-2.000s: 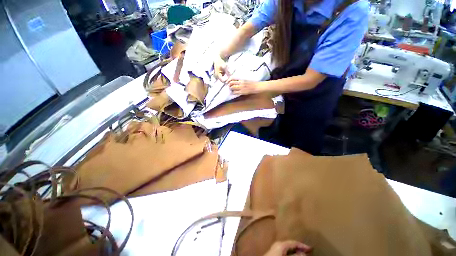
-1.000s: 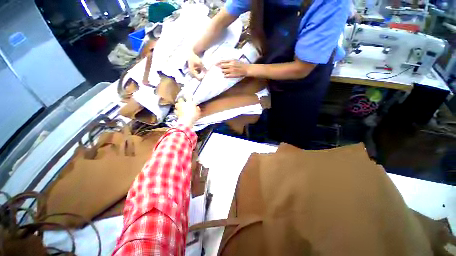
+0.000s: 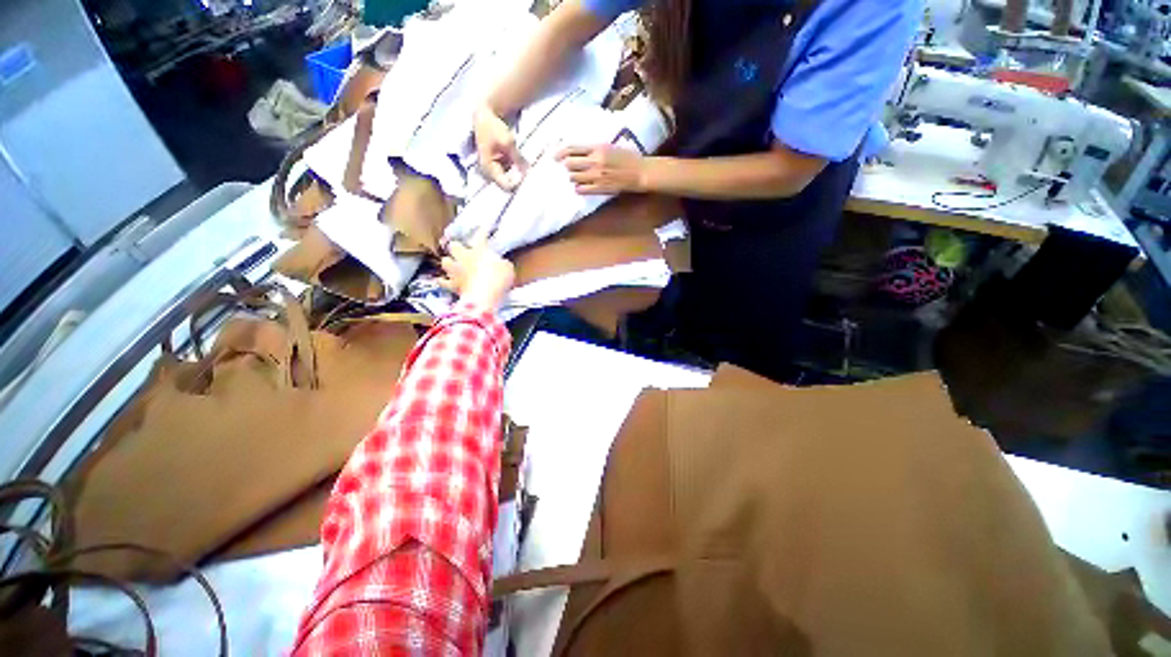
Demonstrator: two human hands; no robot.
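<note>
My left hand (image 3: 475,272), in a red checked sleeve, reaches forward to the near edge of a heap of white-backed brown pieces (image 3: 539,218). Its fingers touch the edge of a white-backed piece; whether they grip it cannot be told. A large brown bag panel (image 3: 835,501) lies on the white table at the right, with a narrow brown strap (image 3: 578,574) sticking out to its left. My right hand is not in view.
A person in a blue shirt and dark apron (image 3: 758,141) stands opposite, both hands on the white pieces. Brown panels (image 3: 257,436) with looped straps lie at the left. A white sewing machine (image 3: 1014,128) stands on a table at the back right.
My left arm came in from below and reached to the heap; over the last second it barely moved. The hand seen earlier at the bottom edge by the brown panel is gone.
</note>
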